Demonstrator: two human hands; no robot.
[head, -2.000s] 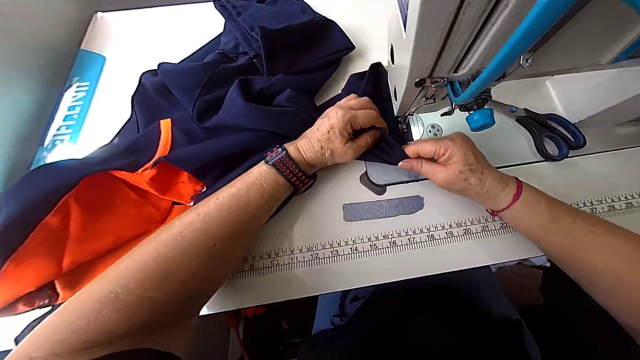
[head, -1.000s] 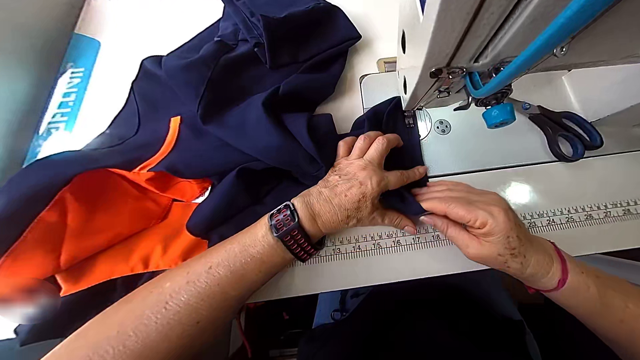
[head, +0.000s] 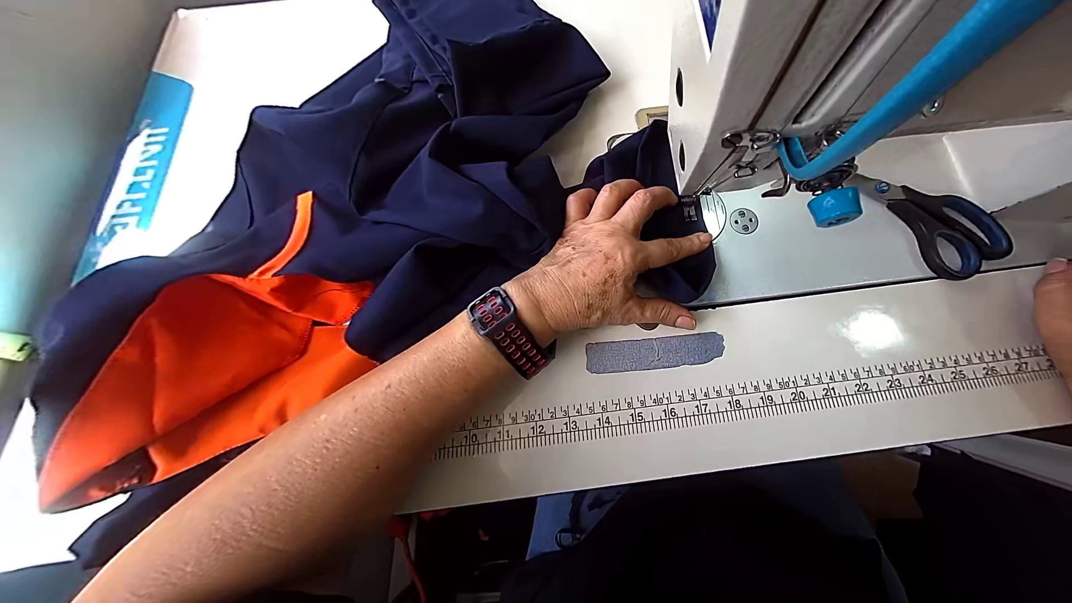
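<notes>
My left hand [head: 615,255], with a watch on its wrist, lies spread and flat on a folded end of navy fabric beside the presser foot [head: 689,208] of a sewing machine [head: 737,84]. The fabric reaches to the foot and the needle plate. It belongs to a navy garment [head: 469,151] with orange lining [head: 193,360], bunched across the left of the table. At the right edge of the view is my right hand [head: 1053,314], partly cut off, near the end of the printed ruler; its fingers are mostly out of view.
Scissors with black and blue handles [head: 950,230] lie on the machine bed, right of a blue knob [head: 834,206]. A ruler strip [head: 737,406] runs along the front of the table. A grey-blue patch [head: 655,353] is on the tabletop just below my left hand.
My right hand has let go of the fabric edge and moved away to the right. My left hand stays on the fabric, now with its fingers spread close to the presser foot.
</notes>
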